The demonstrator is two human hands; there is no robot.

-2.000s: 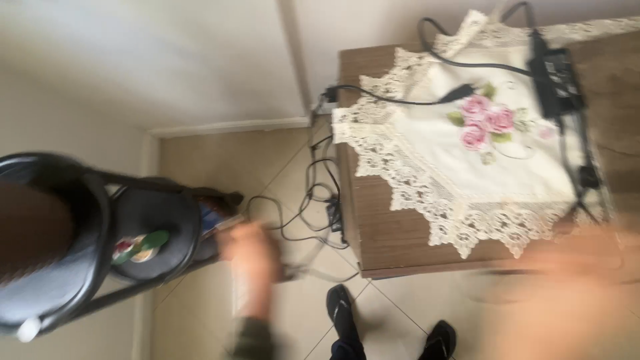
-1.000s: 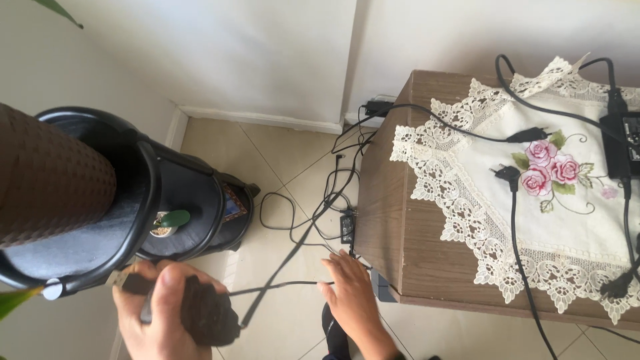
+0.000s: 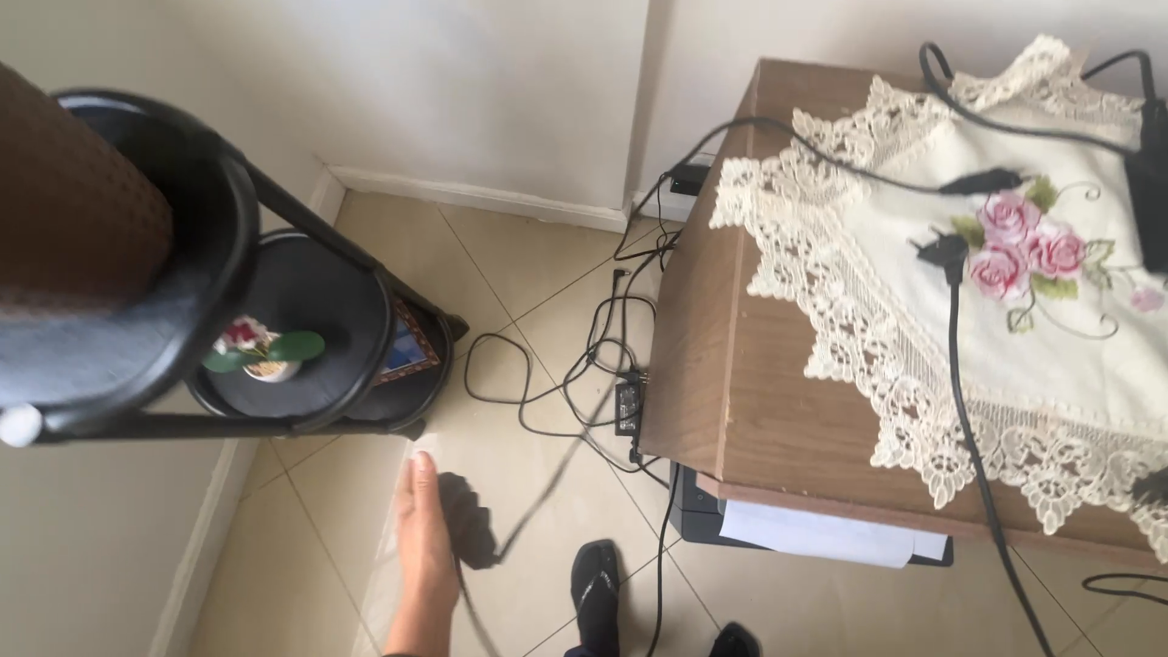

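Observation:
My left hand (image 3: 425, 547) reaches up from the lower edge, left of centre, holding a dark, blurred bundle (image 3: 467, 520), apparently coiled black cable, against its palm side. Most of its fingers are hidden. From the bundle one black cord runs up toward the tangled black cables (image 3: 593, 365) on the floor, and another hangs down. Beside the wooden cabinet lies a black power adapter (image 3: 628, 408). A black two-pin plug (image 3: 944, 251) and a black cable connector (image 3: 981, 182) rest on the embroidered lace cloth (image 3: 912, 338). My right hand is out of view.
At left stands a black tiered shelf (image 3: 310, 365) with a brown woven pot (image 3: 82, 201) and a small potted flower (image 3: 269, 356). The wooden cabinet (image 3: 693, 347) stands right, with a black printer-like device (image 3: 698, 520) and white paper below. Feet in black flip-flops (image 3: 596, 584) are on the tiled floor.
My left hand has moved right with the dark bundle. My right hand, near the cabinet's lower corner one second ago, has left the view.

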